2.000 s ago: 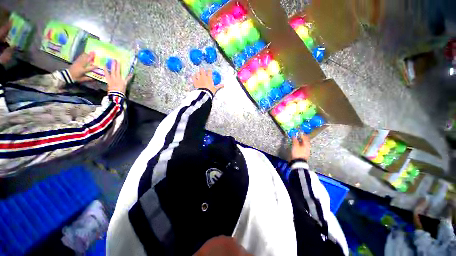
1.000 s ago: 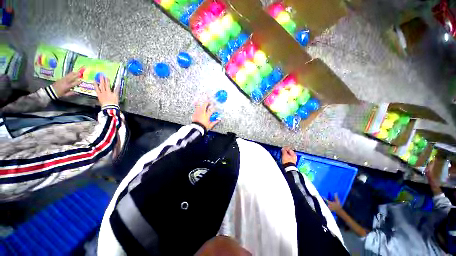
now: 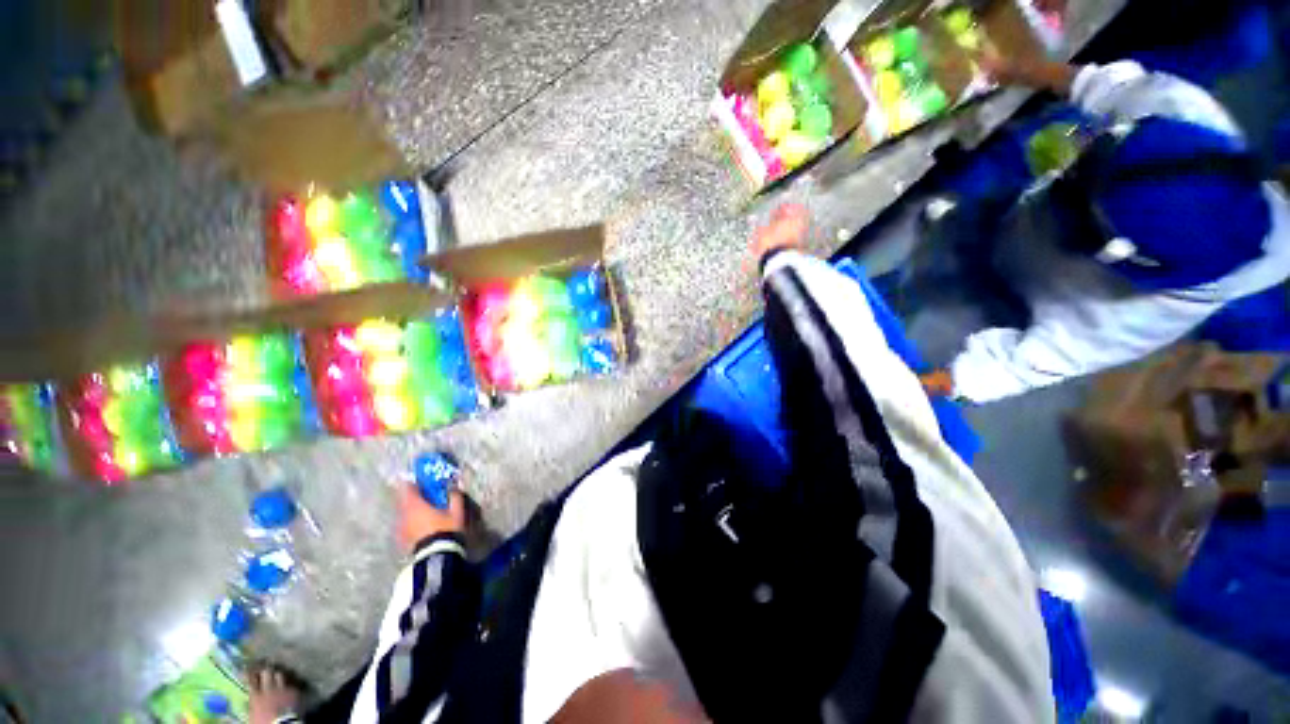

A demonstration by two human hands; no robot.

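My left hand [image 3: 427,521] is low on the bench with its fingers around a blue ball [image 3: 436,478] in clear wrap. Three loose blue balls, one of them here [image 3: 272,509], lie to its left. Above it stands a row of open display boxes with pink, yellow, green and blue balls; the rightmost box [image 3: 545,333] has its flap up. My right hand [image 3: 781,234] reaches over the bench edge, just below an open box [image 3: 778,113] of pink, yellow and green balls. It is blurred; I cannot make out its fingers or any ball in it.
A blue bin [image 3: 747,389] is beside the bench edge under my right arm. A person in a blue cap [image 3: 1181,198] works at the right, one hand at the further boxes. Another person's hand [image 3: 272,696] is by a green printed box [image 3: 198,696] at lower left. Brown cartons [image 3: 177,85] lie at upper left.
The view has swung to the right. My right hand has moved from the blue bin out over the bench edge, towards the boxes on the right. My left hand is still at a blue ball.
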